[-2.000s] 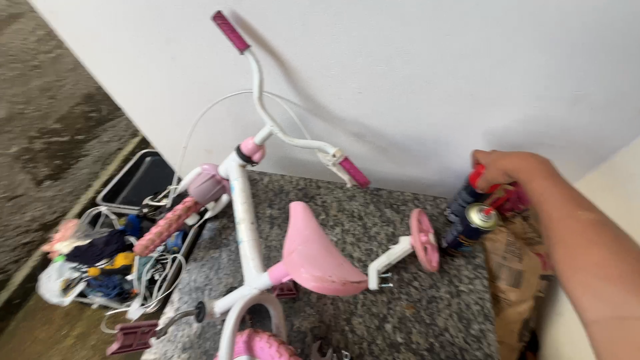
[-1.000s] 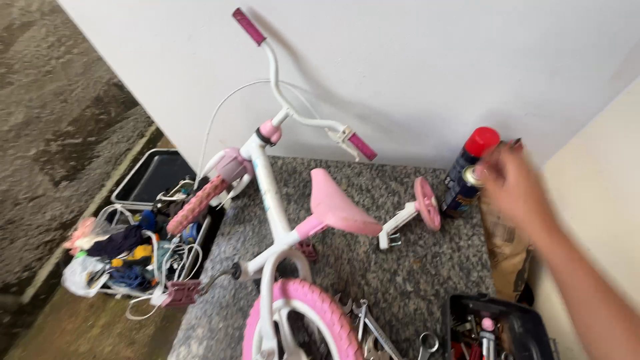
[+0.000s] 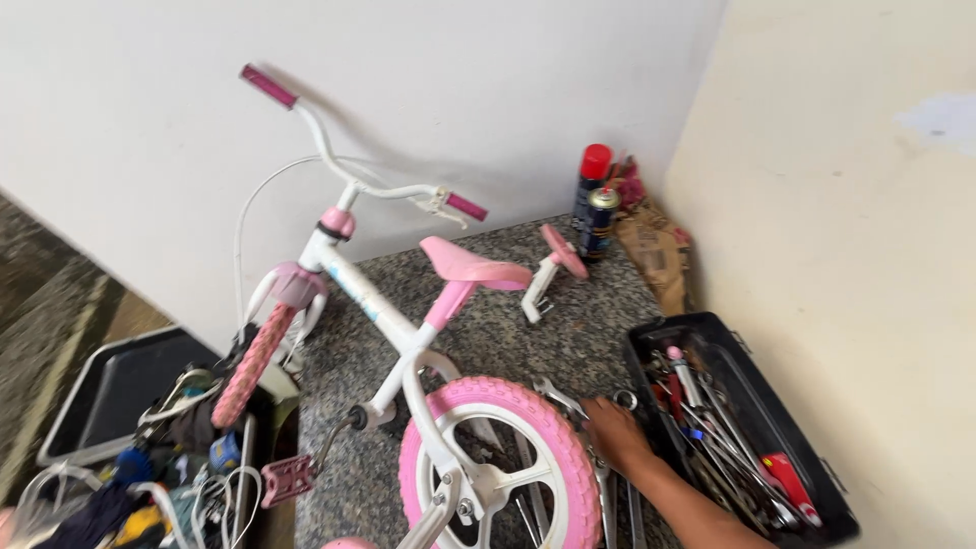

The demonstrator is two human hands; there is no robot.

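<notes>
A child's white and pink bicycle (image 3: 374, 305) stands on a speckled granite slab (image 3: 351, 488). My right hand (image 3: 614, 431) is down on the slab, just right of the pink rear tyre (image 3: 435, 412), among several wrenches; an open-end wrench (image 3: 560, 398) lies at its fingertips. Whether the fingers grip a wrench cannot be made out. A detached training wheel (image 3: 563, 252) on its white bracket lies behind the saddle (image 3: 476, 267). Two spray cans stand by the wall, one with a red cap (image 3: 595, 162), the other uncapped (image 3: 599, 225). My left hand is out of view.
At the right, a black toolbox (image 3: 793, 412) full of hand tools stands against the beige wall. A brown paper bag (image 3: 656, 252) leans beside the cans. To the left, below the slab, are a black tray (image 3: 114, 389) and a heap of cables and cloths.
My right hand has left the spray cans at the back and come down to the wrenches near the rear wheel. The uncapped can now shows a nozzle with red on top. The view has shifted right.
</notes>
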